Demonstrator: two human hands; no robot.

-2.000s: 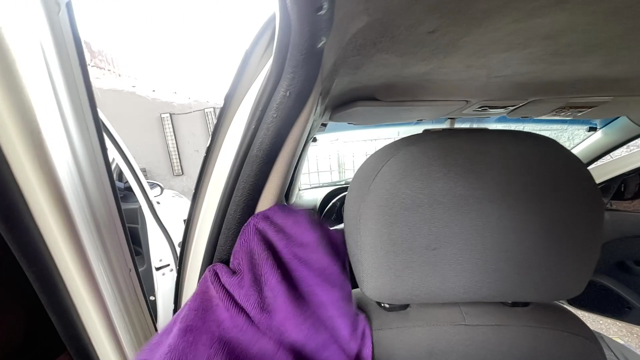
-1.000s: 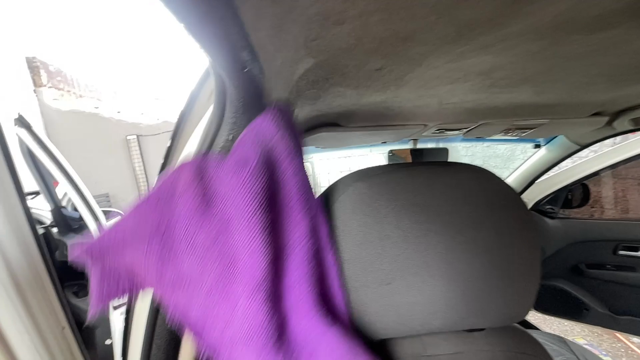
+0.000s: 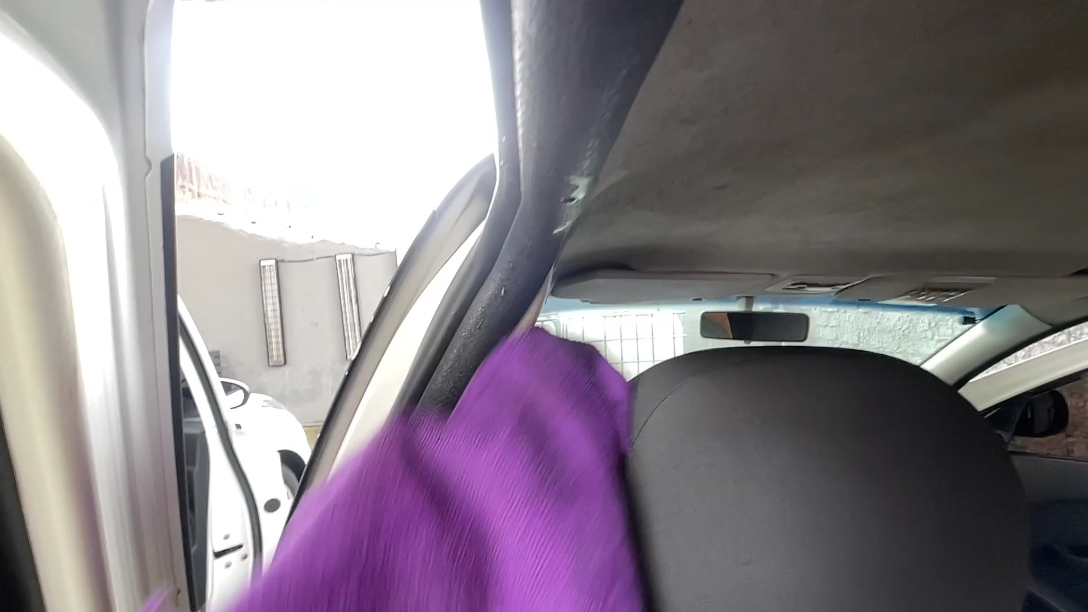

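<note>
A purple ribbed cloth (image 3: pixel 518 493), blurred in its lower left part, fills the lower middle of the view. Its rounded top lies against the lower part of the car's door pillar with its dark weatherstrip (image 3: pixel 476 340). To the right of the cloth stands the grey fabric headrest (image 3: pixel 824 476) of a front seat. Neither of my hands can be seen; the cloth's raised shape hides whatever is under it.
Grey headliner (image 3: pixel 816 153) spans the upper right, with wet-looking marks on the pillar trim. Beyond the headrest are a rear-view mirror (image 3: pixel 755 326) and the windshield. An open white car door (image 3: pixel 234 510) stands outside at left, before a grey wall (image 3: pixel 306 314).
The purple cloth was raised to the roof edge one second ago; now its top is lower, beside the pillar and headrest. The view has shifted.
</note>
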